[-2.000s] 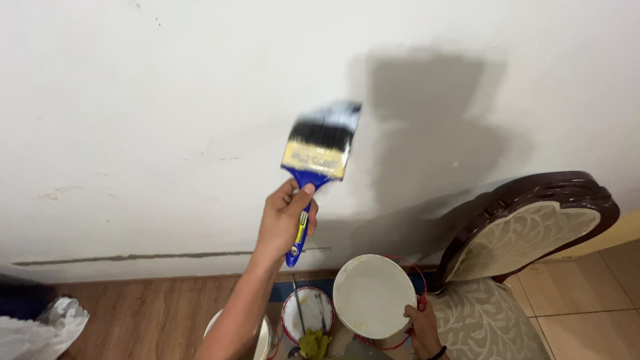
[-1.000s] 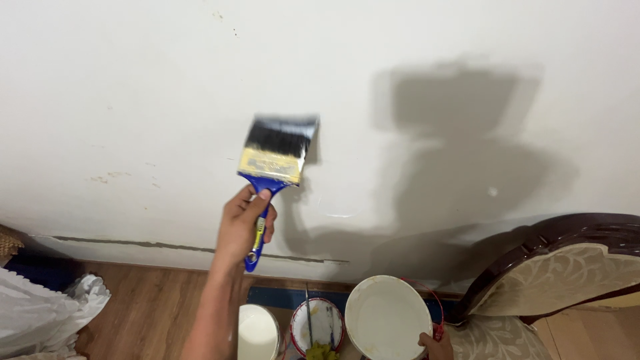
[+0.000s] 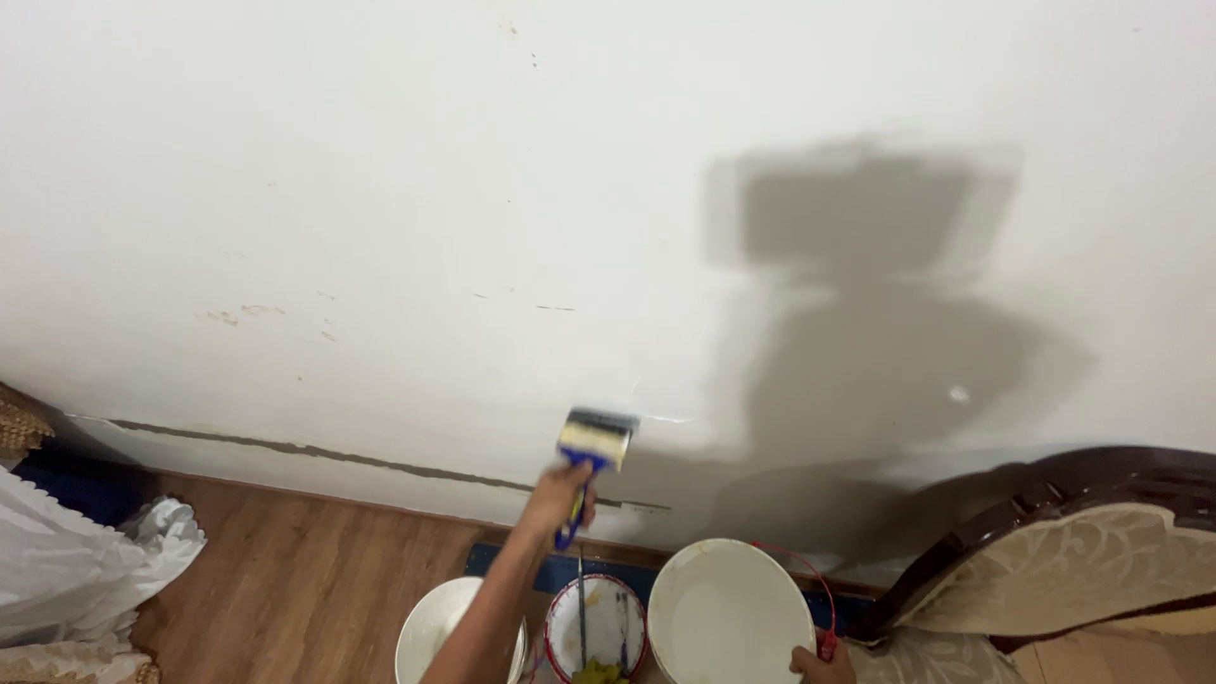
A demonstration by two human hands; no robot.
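Note:
My left hand grips the blue handle of a wide paintbrush, its dark bristles against the lower part of the white wall. A whitish wet-looking streak lies just right of the bristles. At the lower right, my right hand holds the rim of a round pale bucket with a red handle. Left of that bucket is a smaller red-rimmed container with a thin rod and something yellow-green in it. Another white bucket stands partly behind my left forearm.
A carved dark-wood chair with patterned upholstery stands at the right. White ruffled fabric lies at the lower left on or over the wood floor. A long dark crack runs along the wall's base. A blue strip lies behind the containers.
My left hand has lowered the brush along the wall, toward its base. My right hand stays at the bucket's rim. The view has shifted.

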